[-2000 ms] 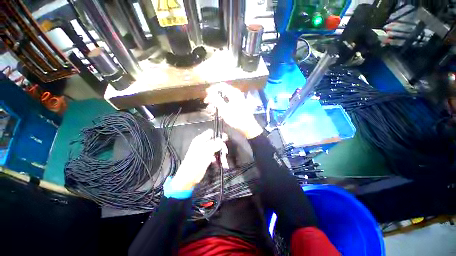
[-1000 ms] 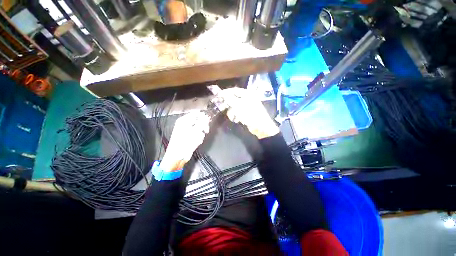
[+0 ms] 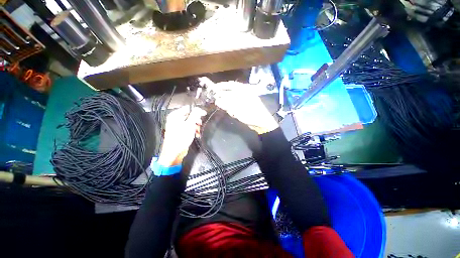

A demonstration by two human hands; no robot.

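Note:
My left hand (image 3: 180, 132), with a blue band at the wrist, is closed on black cables (image 3: 211, 151) that hang down toward my lap. My right hand (image 3: 241, 103) reaches in from the right at the front of the press, its fingers close to the left hand's. Between the fingertips is a small metallic piece (image 3: 206, 95), probably the insert bar with cable ends; glare hides its shape and which fingers grip it. Both hands are just below the upper platen (image 3: 186, 65). More straight black cables lie across the grey work plate (image 3: 227, 138), tips at right.
A large black cable coil (image 3: 108, 151) lies at left on the green bench (image 3: 58, 121). At right are a blue tray (image 3: 364, 103), a slanted metal bar (image 3: 343, 60) and more black cables (image 3: 403, 106). A blue bucket (image 3: 353, 211) stands beside my lap.
The view has tilted down. The hands have moved from holding upright cables to meeting under the platen's front edge, and the cables now curve in a loose loop below the left hand.

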